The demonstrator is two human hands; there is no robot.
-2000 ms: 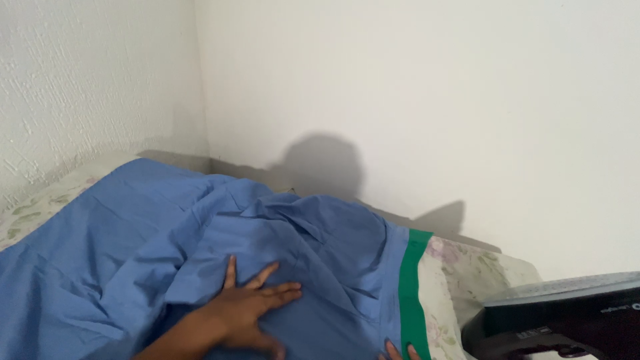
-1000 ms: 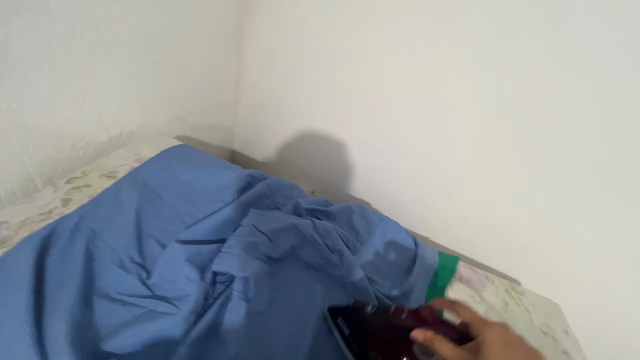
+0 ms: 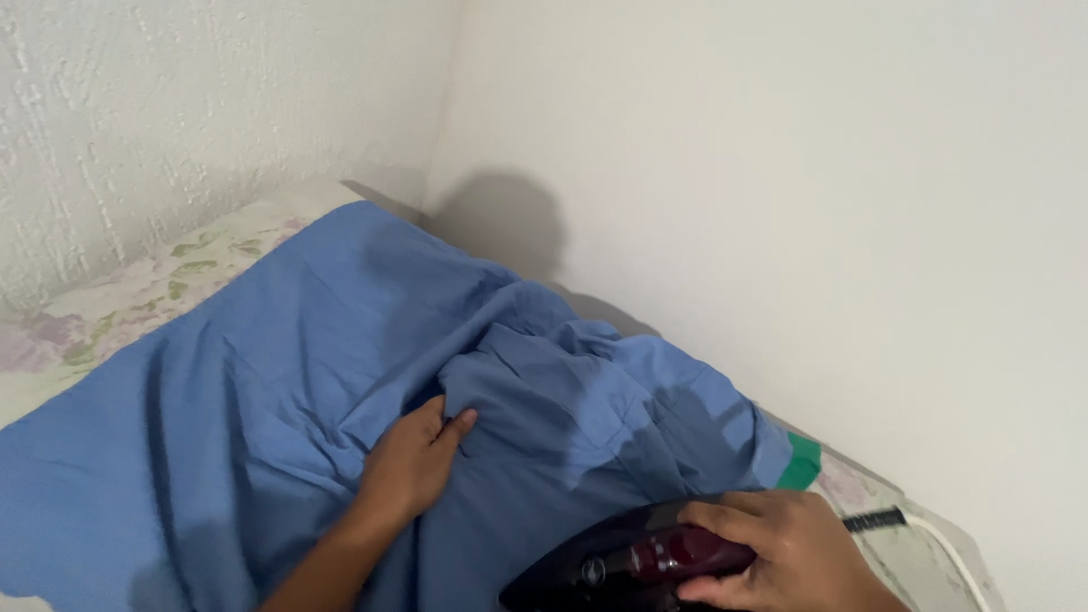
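A wrinkled blue cloth garment (image 3: 280,340) with a green band (image 3: 801,461) at its right end lies spread over a floral-patterned cover. My left hand (image 3: 416,455) pinches a fold of the blue cloth between thumb and fingers near the middle. At the lower right, my right hand (image 3: 773,544) grips the handle of a dark red and black clothes iron (image 3: 629,557), its tip pointing left over the cloth. The iron's underside is hidden, and its lower part runs out of view.
The floral cover (image 3: 187,272) shows along the left and at the lower right. A white power cord (image 3: 948,544) leads back from the iron. A rough white wall (image 3: 170,110) and a smooth white wall (image 3: 765,212) meet in a corner behind.
Two seconds ago the iron stood at the far right and my left hand lay spread on the cloth. Now my right hand holds the iron over the cloth, and my left hand grasps a fold.
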